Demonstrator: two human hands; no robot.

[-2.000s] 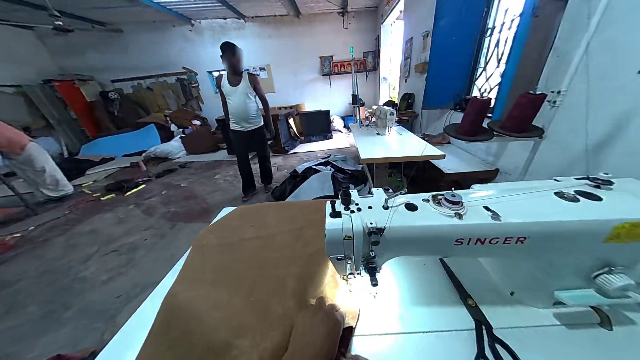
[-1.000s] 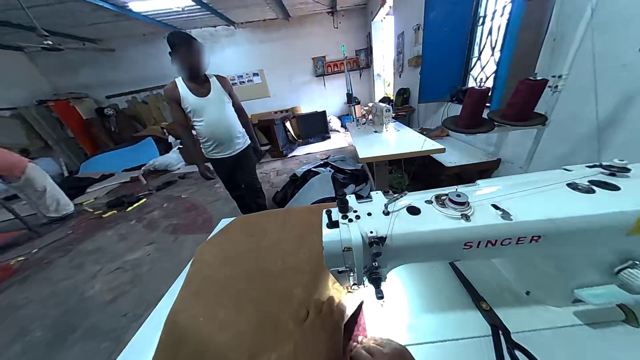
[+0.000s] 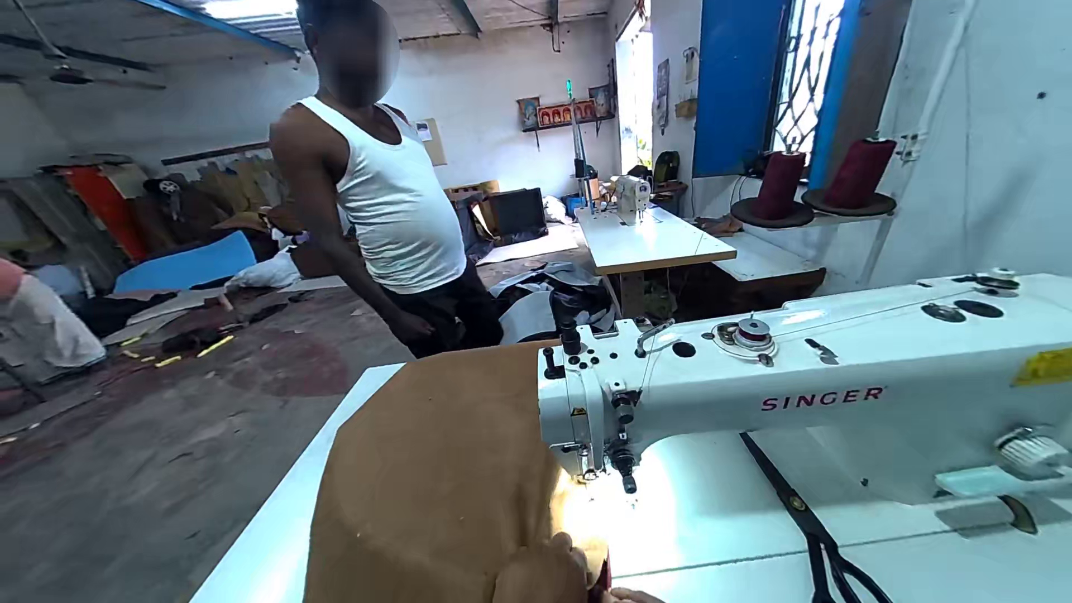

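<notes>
A large brown piece of material, leather or fabric (image 3: 435,469), lies on the white table left of and under the head of a Singer sewing machine (image 3: 720,368). My left hand (image 3: 544,569) presses on its right edge, just in front of the lit needle area, fingers curled on the edge. Only a few fingers of my right hand (image 3: 632,595) show at the bottom edge, beside a dark red strip (image 3: 604,576); whether they grip it is hidden. Black-handled scissors (image 3: 796,502) lie on the table under the machine arm.
A person in a white vest (image 3: 402,201) stands just beyond the table, at the left. Two maroon thread cones (image 3: 780,188) stand on a shelf at the right. Another sewing machine on a white table (image 3: 662,243) is farther back, with a dark heap (image 3: 557,297) on the floor nearby.
The person in the white vest has come closer to the table. My right hand, in view beside the red piece a second ago, is now lower and mostly out of the picture.
</notes>
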